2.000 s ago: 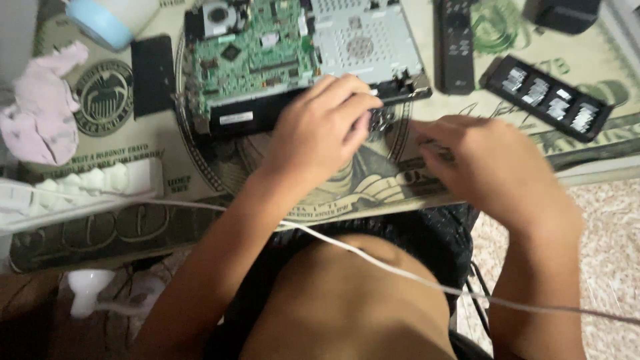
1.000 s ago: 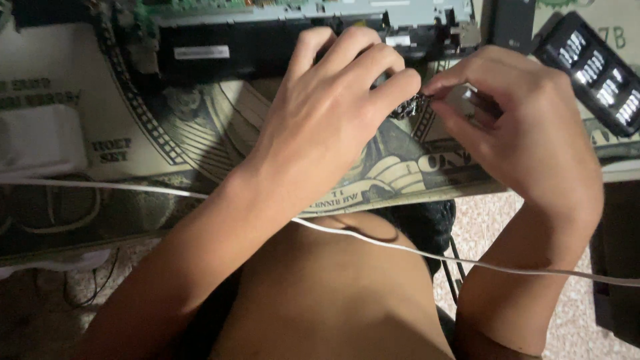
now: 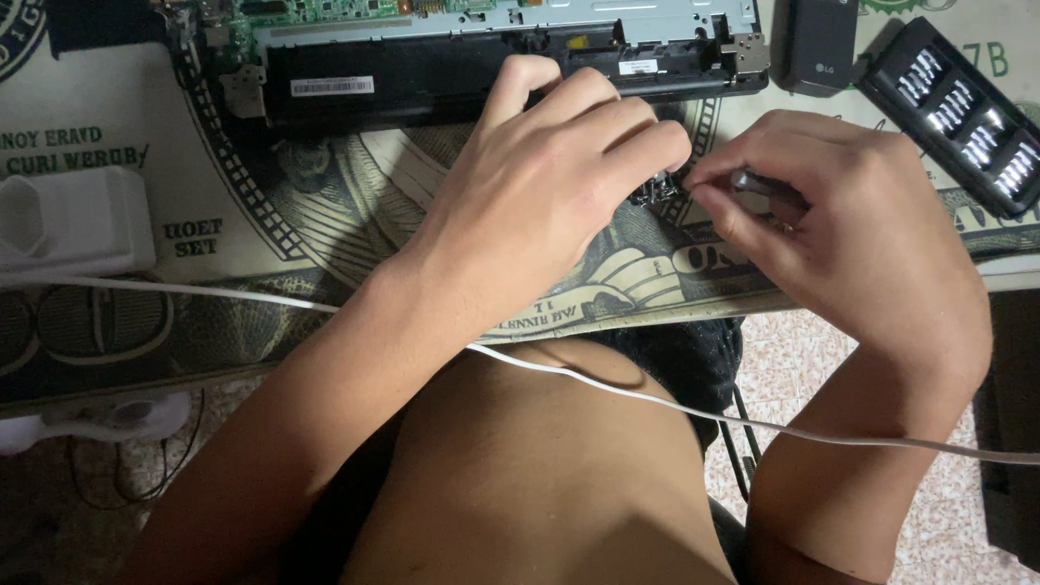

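My left hand (image 3: 561,150) is bent over a small pile of screws (image 3: 654,191), in front of an opened laptop base (image 3: 422,89); its fingertips are partly hidden behind the knuckles. Just right of the pile, my right hand (image 3: 821,195) pinches its thumb and index finger together at something too small to make out. A grey metal tool shaft (image 3: 760,183), perhaps a screwdriver, is tucked in the curled fingers of that hand. A green circuit board (image 3: 325,10) and a metal plate show along the top of the laptop base.
At the upper right lie an LG remote control (image 3: 821,49) and a black bit case (image 3: 934,130) with metal bits. A white plastic adapter or power strip (image 3: 81,219) sits at the left. A white cable (image 3: 569,372) crosses the forearm and my lap. A banknote-print cover (image 3: 504,317) lies on the table.
The view has moved closer to the hands and laptop. My right hand has come in beside the screws and my left hand, where earlier it was farther to the right.
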